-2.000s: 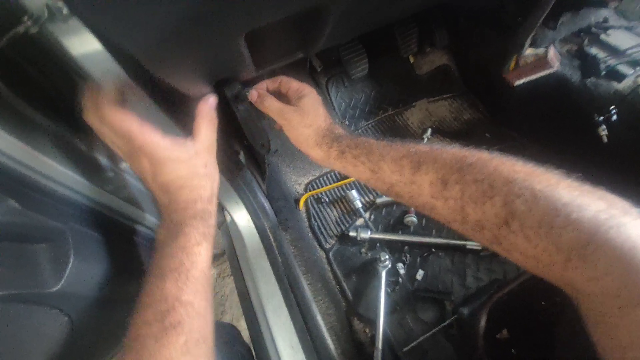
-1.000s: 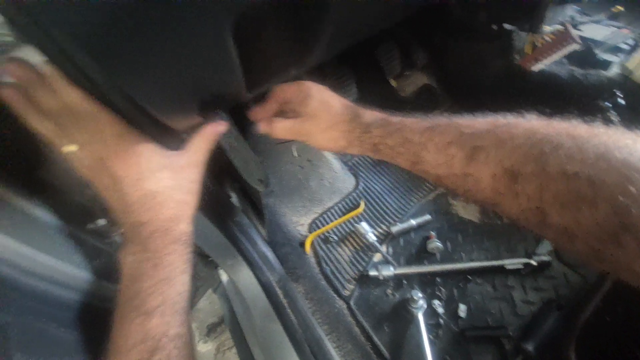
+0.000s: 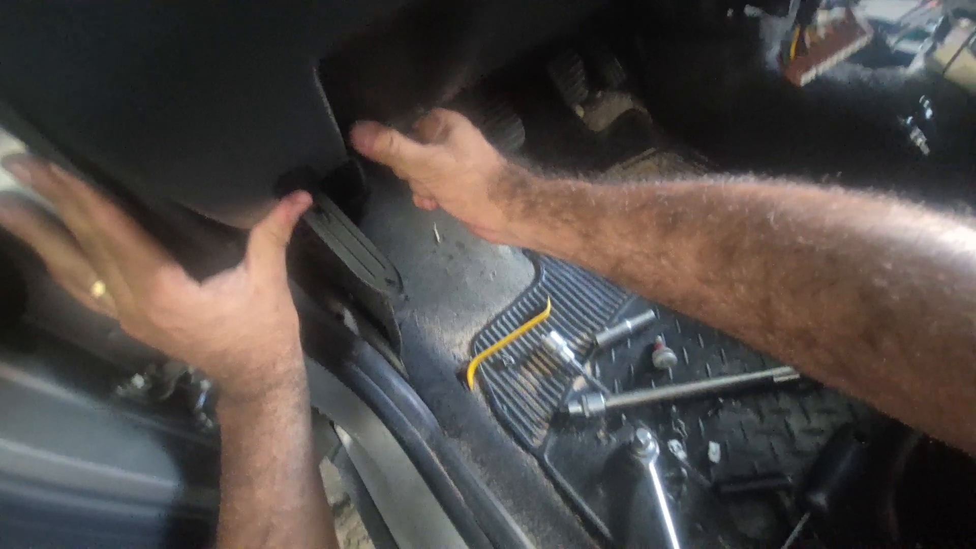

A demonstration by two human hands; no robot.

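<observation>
My left hand, with a ring on one finger, is spread at the left end of a dark plastic lower dashboard panel. Its thumb rests at the panel's bottom edge and its fingers reach up beside the panel's side. To the right, my right hand is at the panel's inner edge, above the carpeted footwell; its thumb points left and the fingertips are partly hidden. Whether it grips the panel cannot be told. Between and below the hands runs a black plastic trim strip along the sill.
On the rubber floor mat lie a yellow hooked tool, a socket, an extension bar, a ratchet and small fasteners. Pedals stand beyond my right hand. The door is at the left.
My left hand has spread outward to the left along the panel's side. My right hand has turned from a pinch near the panel's lower corner to a more open pose, thumb raised.
</observation>
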